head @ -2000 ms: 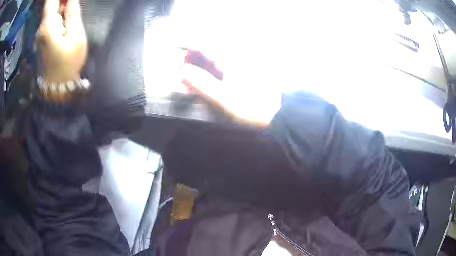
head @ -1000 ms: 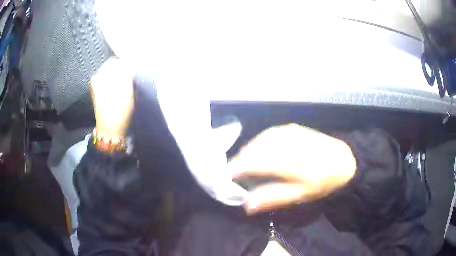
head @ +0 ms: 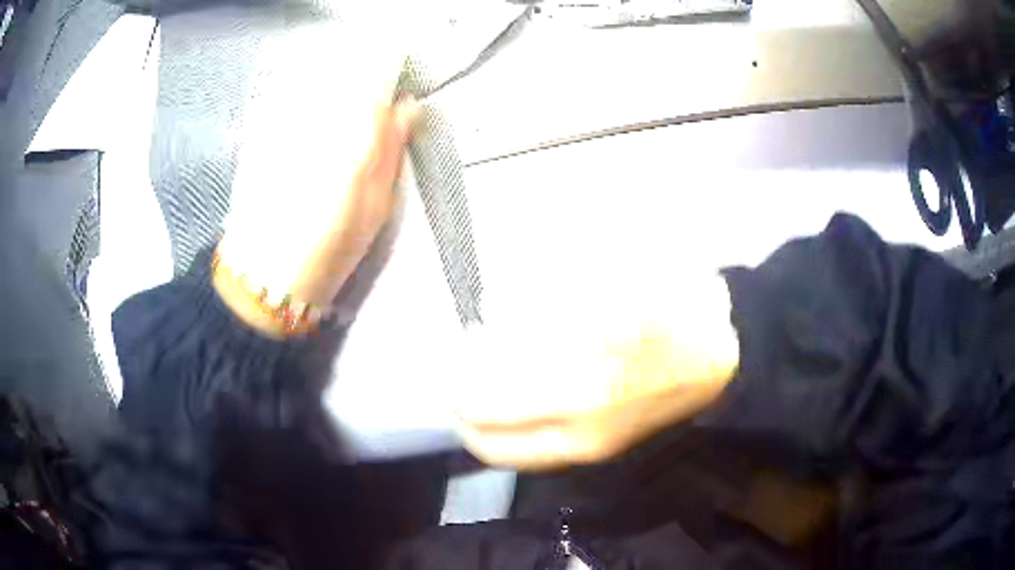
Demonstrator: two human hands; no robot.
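A pale fabric panel point(head: 384, 390), badly overexposed, lies over the near edge of the machine bed. A narrow grey ribbed strip of fabric point(head: 451, 212) runs along it between my hands. My left hand point(head: 345, 200) reaches forward on the left, its fingertips at the upper end of the strip; glare hides most of the hand. My right hand point(head: 623, 390) is at the near edge on the fabric's right side, gripping its near part; its fingers are washed out.
Scissors with dark loop handles point(head: 940, 195) are at the right edge. A dark gap line crosses the pale machine bed point(head: 668, 72). Grey ribbed and pale fabric point(head: 184, 123) lies at the left. Metal parts show at the top.
The fabric has come up from over the lap onto the near edge. My left hand has moved forward and right, my right hand slightly up. The grey strip now shows.
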